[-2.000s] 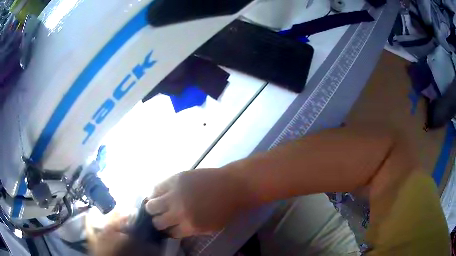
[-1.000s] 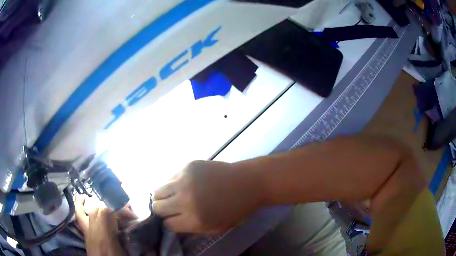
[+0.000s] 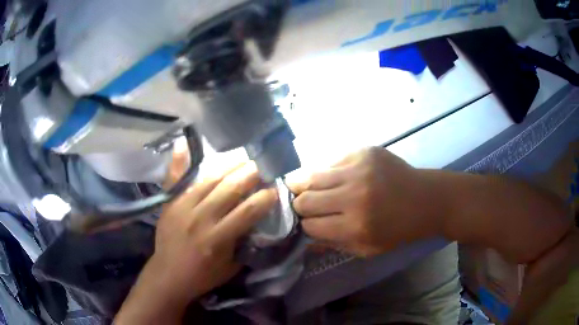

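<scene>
A dark grey garment piece point(image 3: 279, 270) with a light grey fold lies at the front of the sewing machine point(image 3: 305, 60), below the grey cylinder point(image 3: 273, 149). My left hand point(image 3: 209, 222) lies on the cloth left of the cylinder, its fingers pressing it; more dark grey cloth shows left of the wrist. My right hand point(image 3: 355, 206) pinches the cloth edge just right of the cylinder. The cylinder and my fingers hide the needle area.
A curved metal guard point(image 3: 190, 171) stands left of the cylinder. A black flat rectangle point(image 3: 501, 70), a blue scrap point(image 3: 404, 59) and a dark scrap lie on the white table point(image 3: 355, 108) at upper right. The ruler strip point(image 3: 530, 143) runs along the near edge.
The view has moved closer to the machine head, so the cylinder now appears near the middle. My left hand shows more fully, fingers spread on the cloth. My right hand still pinches it.
</scene>
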